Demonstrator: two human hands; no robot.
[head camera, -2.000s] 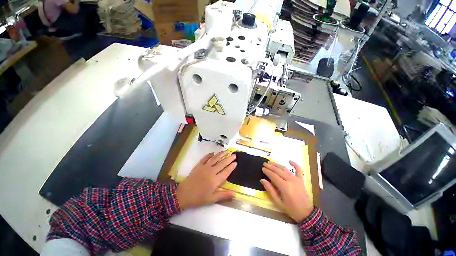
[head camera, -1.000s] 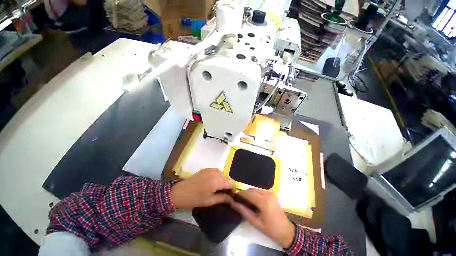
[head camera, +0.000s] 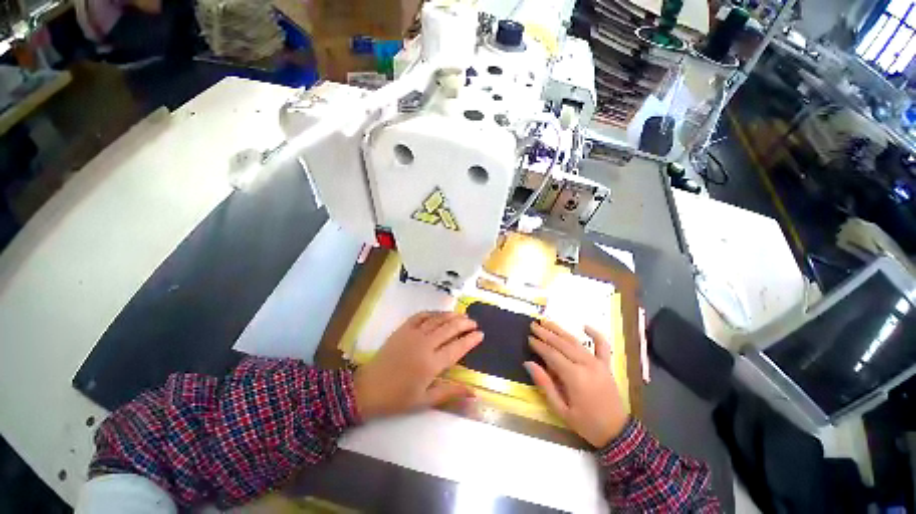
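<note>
A black rounded panel (head camera: 499, 343) lies flat in the window of the yellow-edged template (head camera: 625, 351), under the front of the white sewing machine head (head camera: 437, 191). My left hand (head camera: 414, 363) lies palm down on the template, with its fingertips on the panel's left edge. My right hand (head camera: 583, 379) lies palm down with its fingertips on the panel's right edge. Neither hand is closed around anything. The fingers hide parts of both side edges.
A single rounded black piece (head camera: 690, 353) lies right of the template. A dark heap of black pieces (head camera: 778, 442) and the control screen (head camera: 842, 336) stand further right. A white sheet (head camera: 306, 291) lies left of the template, and a white strip (head camera: 452, 457) lies in front.
My hands have moved forward and apart, from a loose black piece held in front of the template to both sides of the window. That piece no longer shows in front.
</note>
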